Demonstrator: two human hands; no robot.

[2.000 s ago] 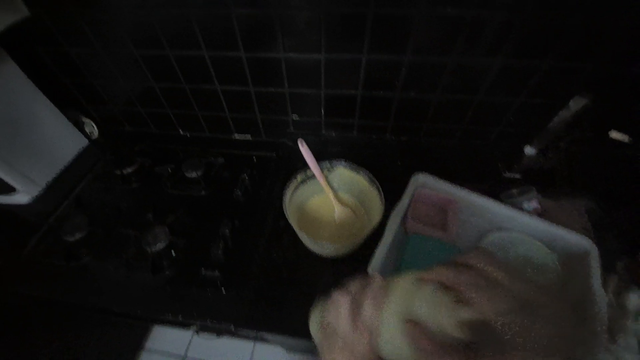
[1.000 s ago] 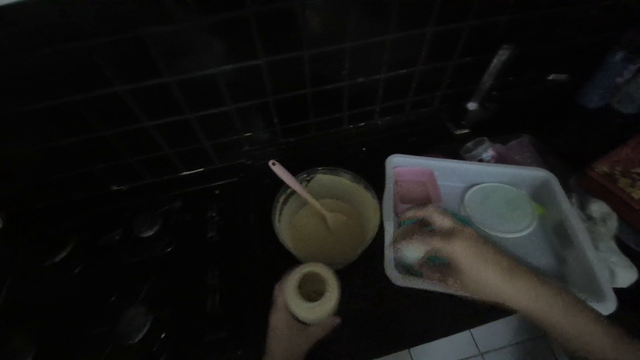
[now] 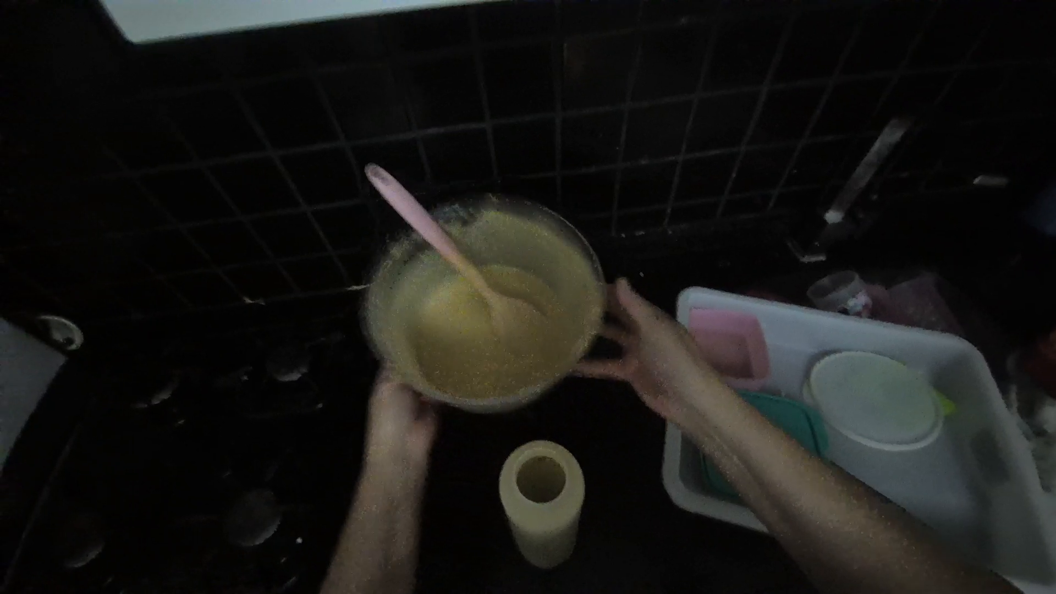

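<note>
A clear bowl of pale yellow batter is held between my two hands. My left hand grips its lower left side, the fingers partly hidden beneath it. On the right side, my right hand has its fingers and thumb against the wall of the bowl. A spoon with a pink handle leans in the batter, its head partly sunk. Below the bowl, a pale yellow bottle without a cap stands upright on the dark counter, touched by neither hand.
At the right, a white plastic tub holds a pink container, a teal lid and a round whitish lid. Behind it are a clear cup and a metal faucet. A dark stovetop lies at the left.
My left hand has let go of the bottle, which now stands on the counter. My right hand has left the white tub. Both hands now hold the bowl, which was on the counter.
</note>
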